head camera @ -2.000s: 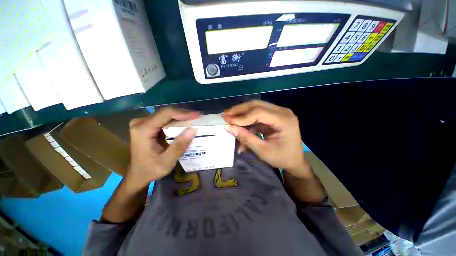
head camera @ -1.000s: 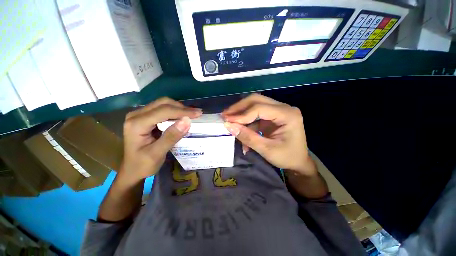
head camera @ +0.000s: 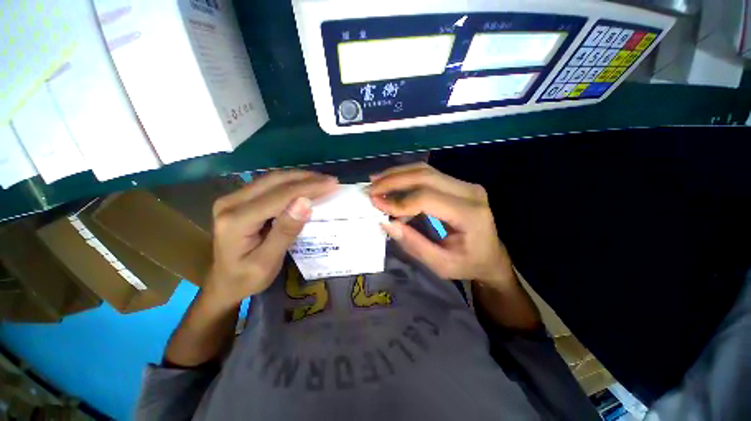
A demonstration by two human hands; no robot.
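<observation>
A white product box (head camera: 342,247) with small print on its end is held close to my chest, below the bench edge. My left hand (head camera: 268,226) grips its left side, the thumb on the top edge of the printed end. My right hand (head camera: 436,218) is at its right upper corner, index finger on the top face and thumb at the side edge. A sticker cannot be made out. The rest of the box is hidden by my hands and the viewing angle.
A digital scale (head camera: 395,115) stands on the dark green bench (head camera: 288,148). White boxes (head camera: 132,90) stand in a row at left. Open brown cartons (head camera: 152,234) are below left on the blue floor (head camera: 74,353). A grey piece of cloth (head camera: 712,370) shows at lower right.
The box's top flap area looks flatter, and more of its top face shows. My right fingers have shifted slightly along the top edge, with the thumb a little lower. My left hand keeps its grip.
</observation>
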